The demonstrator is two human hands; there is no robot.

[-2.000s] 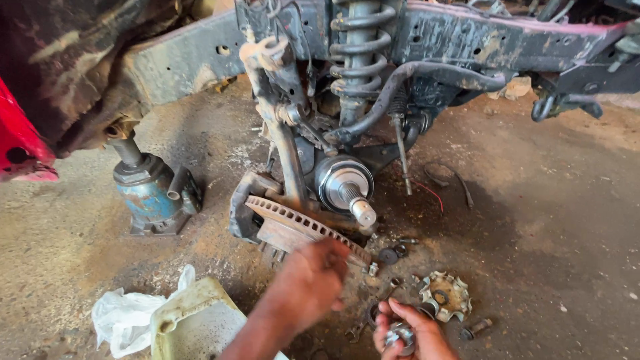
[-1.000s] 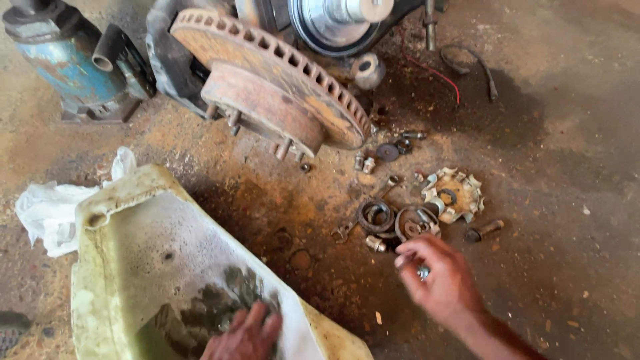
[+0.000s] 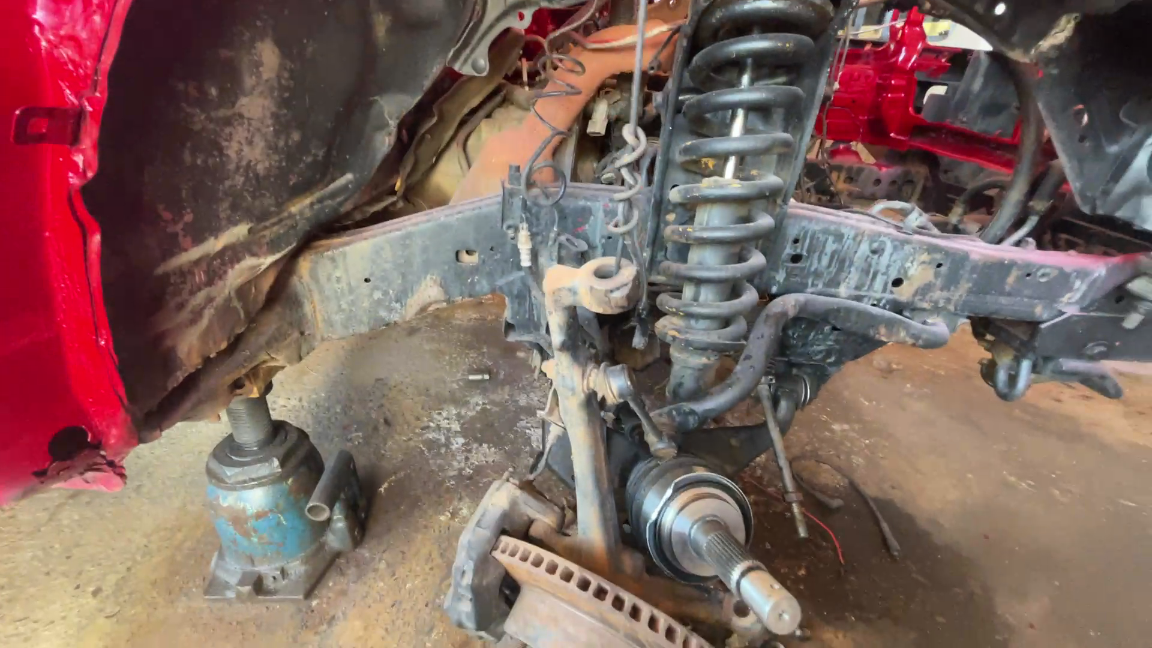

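Observation:
Neither of my hands shows in the head view, so what they hold or touch is hidden. A splined axle shaft [image 3: 742, 571] points down and to the right out of its round joint housing [image 3: 688, 517]. Beside it, at the bottom edge, lies a rusty vented brake disc [image 3: 585, 598], partly cut off, with a brake caliper [image 3: 481, 567] at its left. The steering knuckle's long arm [image 3: 580, 432] stands upright behind the disc. A black coil spring [image 3: 729, 189] surrounds the shock absorber above, and a curved black bar [image 3: 765, 351] passes in front of its lower end.
A blue bottle jack [image 3: 265, 517] stands on the floor at the left, under the chassis frame rail [image 3: 405, 265]. A red body panel [image 3: 54, 270] edges the far left. A thin red wire [image 3: 828, 531] and a dark hose [image 3: 873, 508] lie on the floor at the right.
The view has swung up strongly from the floor. Both hands, in sight one second ago at the pale container and the loose parts, are out of view.

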